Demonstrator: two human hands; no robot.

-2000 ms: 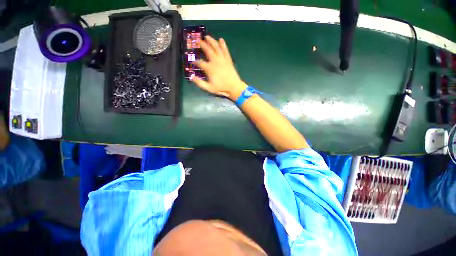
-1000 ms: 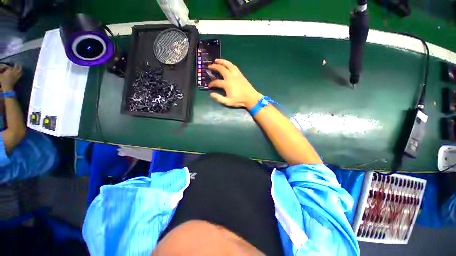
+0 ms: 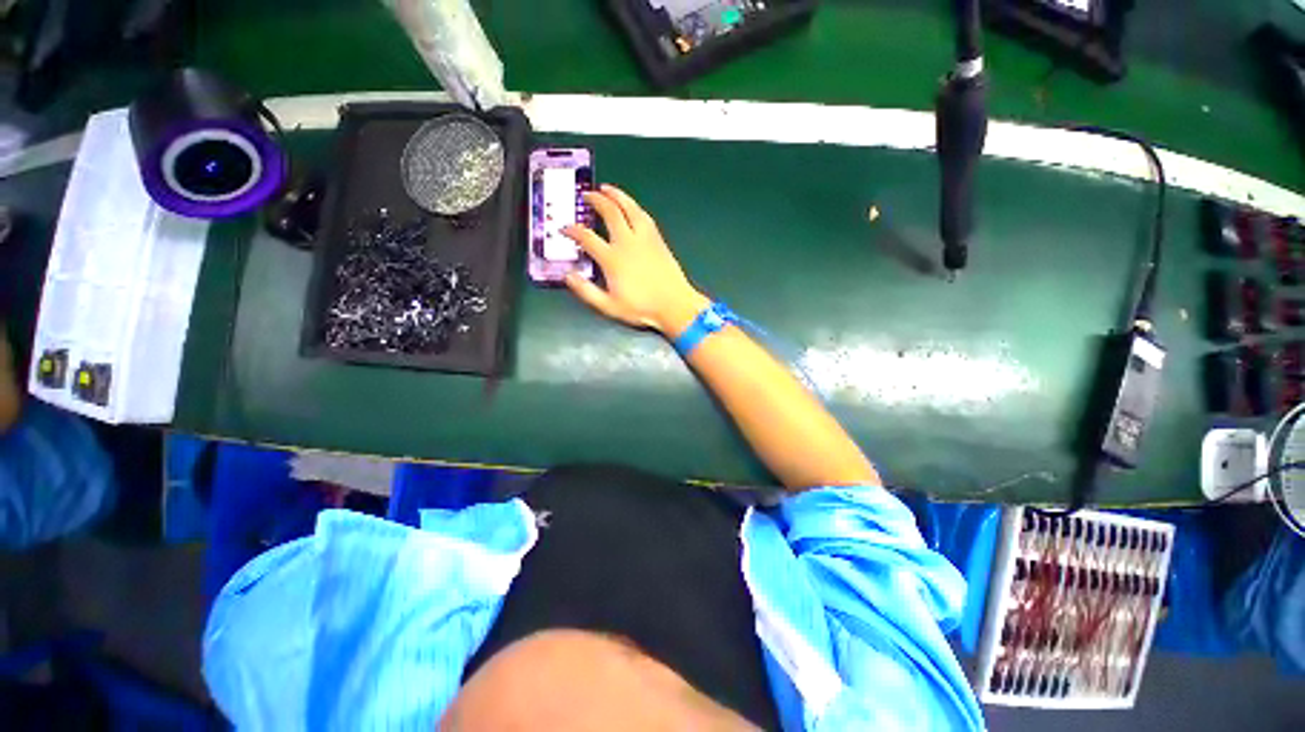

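Note:
A smartphone (image 3: 558, 193) with a lit white and pink screen lies on the green bench, just right of a black parts tray (image 3: 429, 360). My right hand (image 3: 636, 265), with a blue wrist strap, reaches in from the right. Its fingers are apart over the phone's right side, holding nothing; fingertips are at the screen, and touch cannot be told. The tray holds a pile of small black components (image 3: 405, 293) and a round mesh-looking dish (image 3: 452, 166) with tiny screws. My left hand is not in view; only the left sleeve shows.
A black electric screwdriver (image 3: 960, 172) hangs over the bench, right of my hand. A purple-ringed black cylinder (image 3: 215, 167) and white tray (image 3: 122, 258) are at left. A power box (image 3: 1132, 403) and dark red parts are at right. Device trays sit beyond the white rail (image 3: 773, 123).
The phone screen has gone from a dark list to a white and pink view. My right hand remains at the phone, fingers shifted slightly. The camera view has shifted, showing device trays at the top.

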